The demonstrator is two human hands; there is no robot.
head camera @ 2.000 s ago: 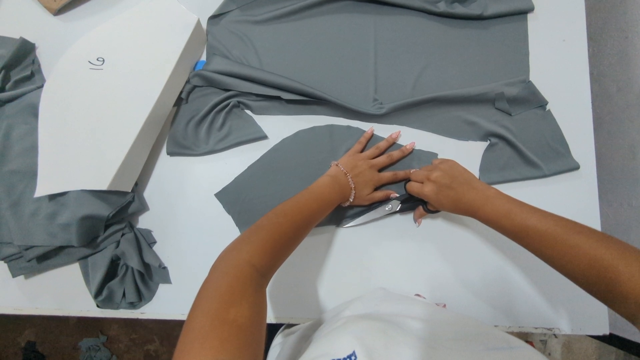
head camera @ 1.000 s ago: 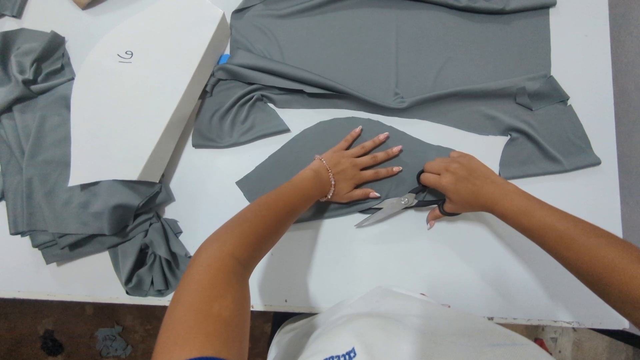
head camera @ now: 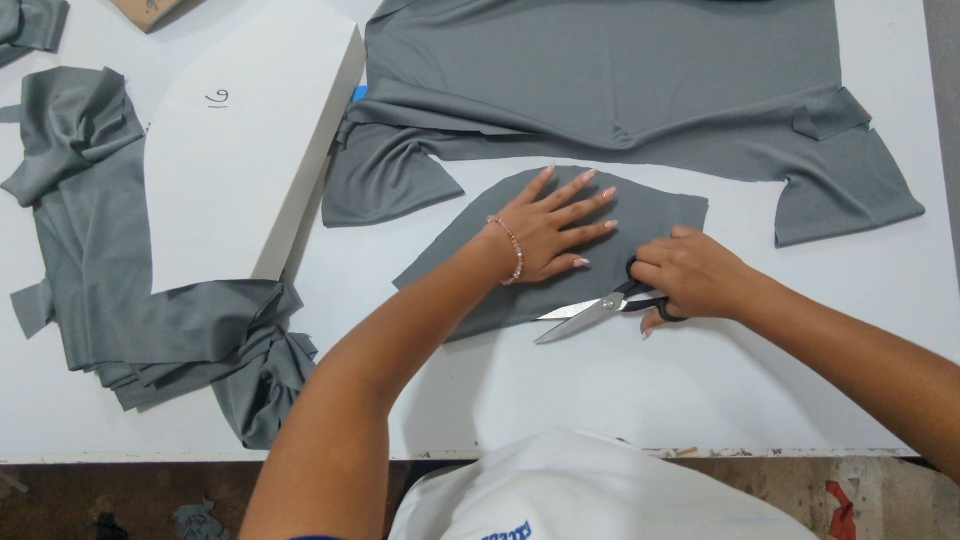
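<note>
My left hand [head camera: 551,229], with a beaded bracelet at the wrist, lies flat with fingers spread on a curved grey fabric piece [head camera: 660,206]. In my right hand [head camera: 686,277] are black-handled scissors [head camera: 596,309], their metal blades parted at the lower edge of that piece. One blade shows against the white table, the other lies along the fabric edge. Just beyond the piece is a larger grey fabric panel [head camera: 637,67] with folds and two side flaps. Whether the blades have fabric between them is not clear.
A thick white shaped block or stack [head camera: 225,180] bearing a handwritten mark stands at the left, partly over crumpled grey fabric [head camera: 165,322]. A brown cardboard-like piece [head camera: 150,11] is at the top left. The white table's near edge [head camera: 525,454] runs in front of my body.
The scissor blades, nearly closed two seconds ago, are now parted. My left hand stays flat on the fabric piece. The view has shifted.
</note>
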